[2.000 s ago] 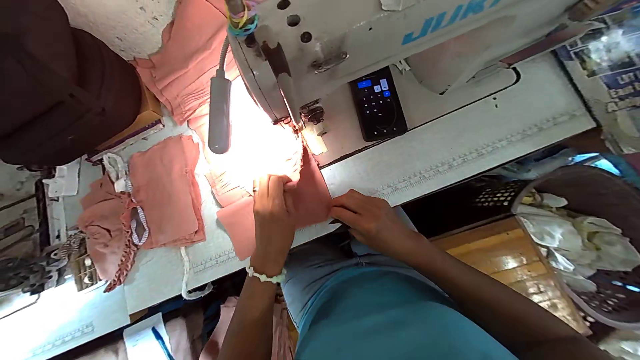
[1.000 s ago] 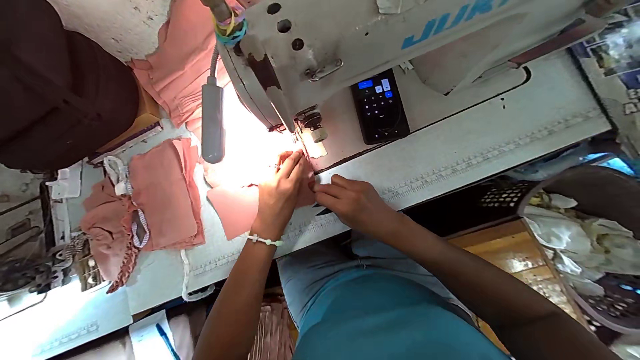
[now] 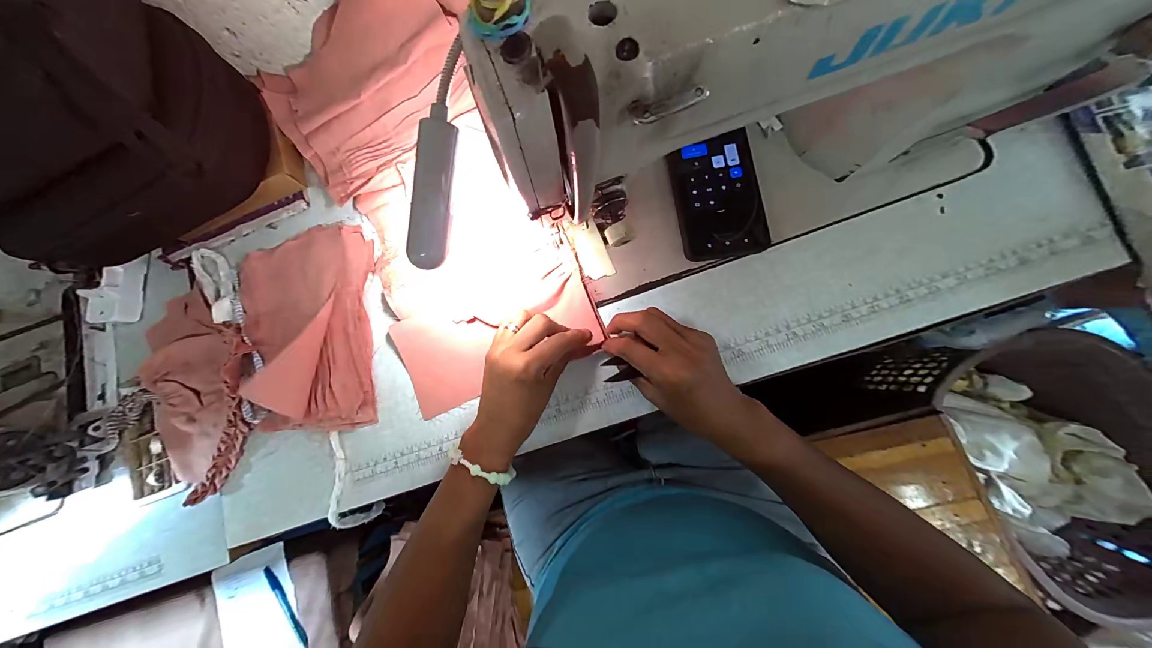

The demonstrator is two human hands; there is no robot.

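Observation:
Pink fabric (image 3: 441,360) lies under the needle area of a Juki sewing machine (image 3: 720,63), its near edge running toward me. My left hand (image 3: 531,364) pinches the fabric's edge between thumb and fingers. Close beside it, my right hand (image 3: 670,360) pinches the corner of that edge. A dark pointed tool (image 3: 621,370), perhaps thread snips, shows under the right hand's fingers; its grip is partly hidden. Bright light from the lamp (image 3: 433,189) washes out the cloth left of the needle, so the stitching there cannot be made out.
A phone (image 3: 720,198) lies on the machine bed. Stacked pink pieces (image 3: 310,333) and white cord (image 3: 338,477) are at the left, near a dark cloth bundle (image 3: 126,135). More pink fabric (image 3: 360,81) lies behind. A plastic basket (image 3: 954,378) of pale cloth stands at the right.
Both hands have moved toward me from the needle area since one second ago, with the fabric edge now showing between them and the needle.

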